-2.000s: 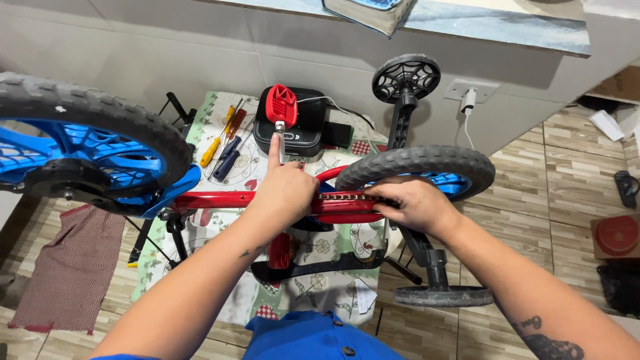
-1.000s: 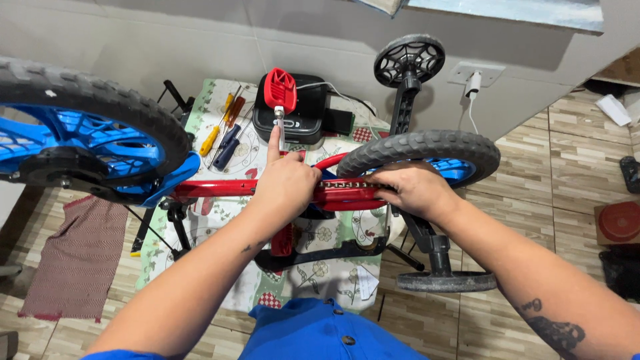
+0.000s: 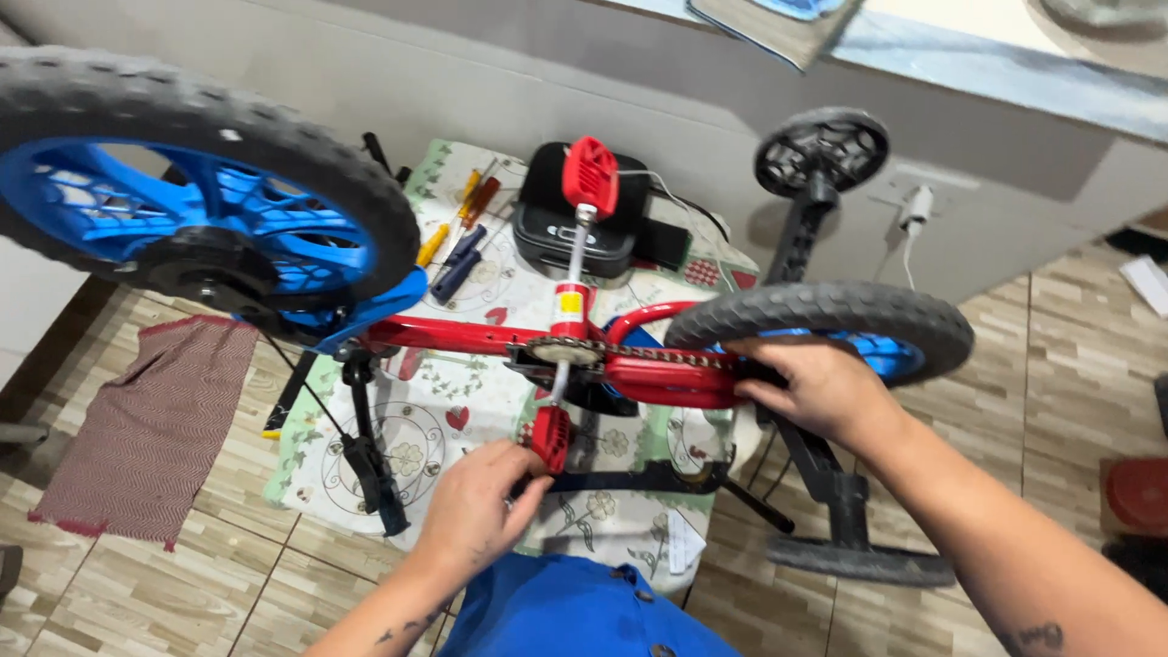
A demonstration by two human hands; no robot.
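A small red bicycle frame (image 3: pixel 447 335) lies upside down across a cloth-covered table. My left hand (image 3: pixel 488 497) has its thumb and fingers on the near red pedal (image 3: pixel 551 438). The far red pedal (image 3: pixel 591 175) points toward the wall. Between them the bicycle chain (image 3: pixel 671 356) runs from the chainring (image 3: pixel 566 350) to the right. My right hand (image 3: pixel 812 383) is at the chain's right end, beside the rear wheel's tire (image 3: pixel 821 310); its fingertips are partly hidden, so its hold is unclear. The larger-looking front wheel (image 3: pixel 210 182) stands at the left.
Yellow-handled (image 3: pixel 433 245) and blue-handled screwdrivers (image 3: pixel 456 276) lie near a black case (image 3: pixel 577 237) and a phone (image 3: pixel 662 244). Training wheels stick out on the far (image 3: pixel 821 152) and near side (image 3: pixel 862 561). A checked cloth (image 3: pixel 151 433) lies on the floor.
My left hand has moved from the chainring area toward me, onto the near pedal, uncovering the chainring. My right hand stays by the rear wheel.
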